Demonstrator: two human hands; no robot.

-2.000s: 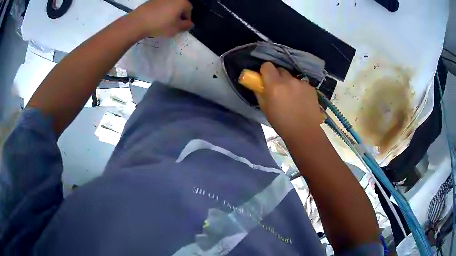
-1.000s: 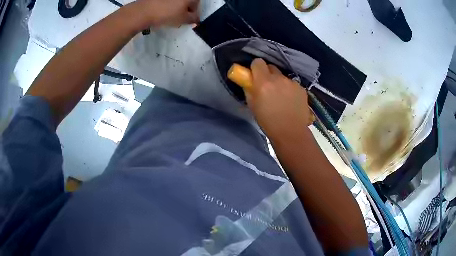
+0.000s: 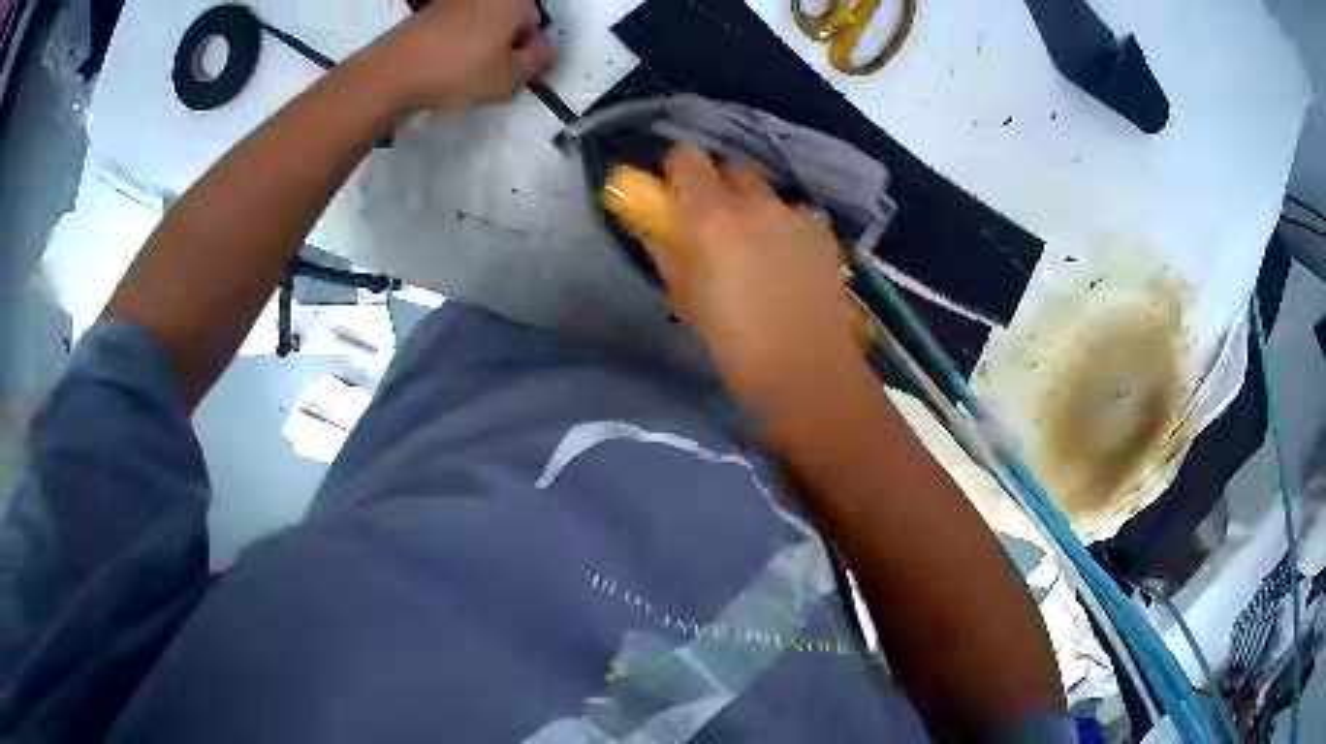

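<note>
Two black cut panels (image 3: 931,196) lie side by side on the white table, with a pale line between them at the right end. My right hand (image 3: 749,255) grips the orange-yellow handle of the steam iron (image 3: 814,163), which stands over the left end of the nearer panel. A narrow black tape (image 3: 554,102) runs from the iron's tip towards my left hand (image 3: 487,55). My left hand is closed on the tape at the top left; its fingertips are blurred. The black tape roll (image 3: 217,58) lies at the far left, with tape running from it behind my left forearm.
Yellow shears handles (image 3: 858,32) lie beyond the panels, cut off by the top edge. A curved dark piece (image 3: 1112,73) is at the upper right. A brown scorch stain (image 3: 1120,393) marks the cover. Blue hoses (image 3: 1054,531) run off lower right.
The iron and my right hand have moved left to the panels' left end. The tape now shows between iron and left hand. The shears handles and tape roll show more fully as the view shifted.
</note>
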